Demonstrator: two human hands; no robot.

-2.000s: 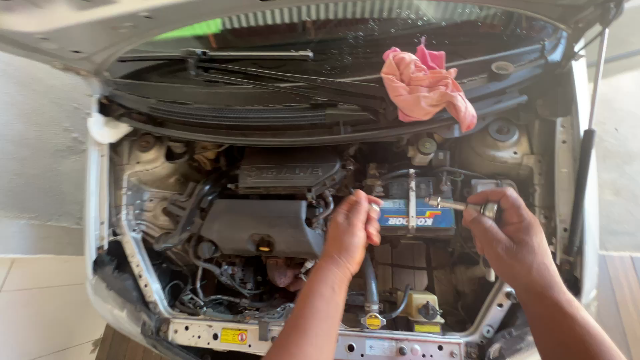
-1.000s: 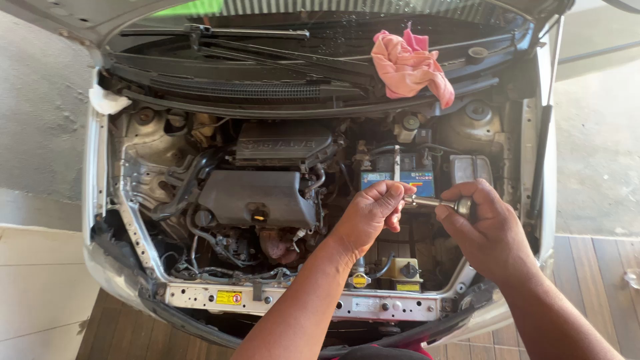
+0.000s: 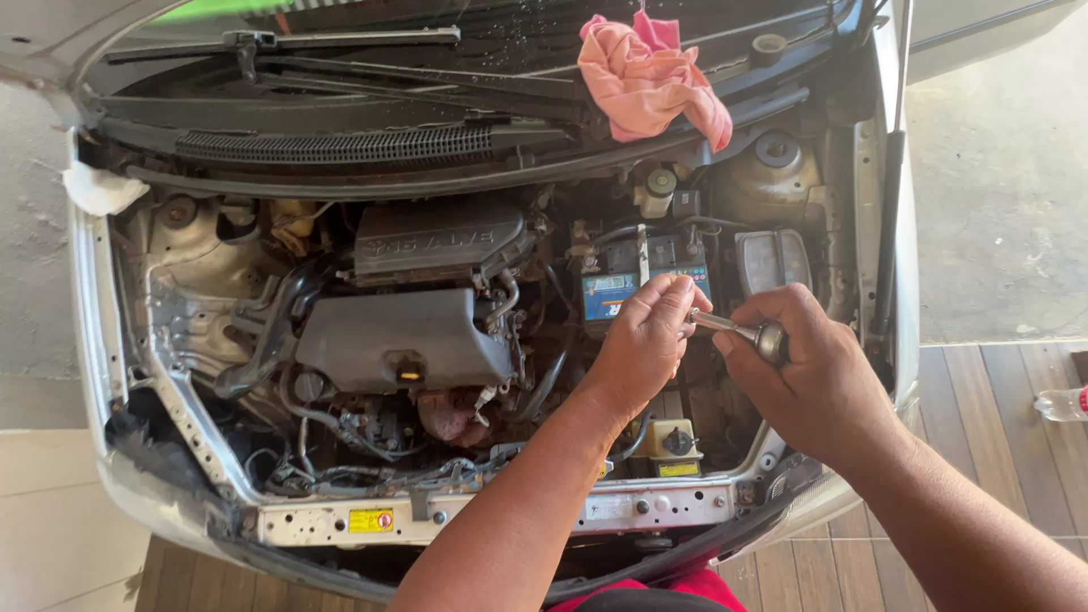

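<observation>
My right hand (image 3: 790, 357) holds a ratchet wrench by its round head. A chrome extension (image 3: 714, 320) runs left from that head to the fingertips of my left hand (image 3: 654, 331), which are closed around its far end; what they pinch there is hidden. Both hands are above the front edge of the blue-labelled car battery (image 3: 605, 297). A pale metal hold-down strap (image 3: 643, 255) crosses the battery top, its lower part behind my left hand. The ratchet's handle is mostly hidden by my right hand.
Left of the battery lie the black engine cover (image 3: 399, 340) and the air filter housing (image 3: 438, 242). A pink cloth (image 3: 650, 81) rests by the windshield. A coolant reservoir (image 3: 667, 446) sits near the front crossmember (image 3: 340, 523). The hood strut (image 3: 891, 229) stands at right.
Two seconds ago my hands were apart, with the ratchet and extension in my right hand. My left hand has since come to the extension's end.
</observation>
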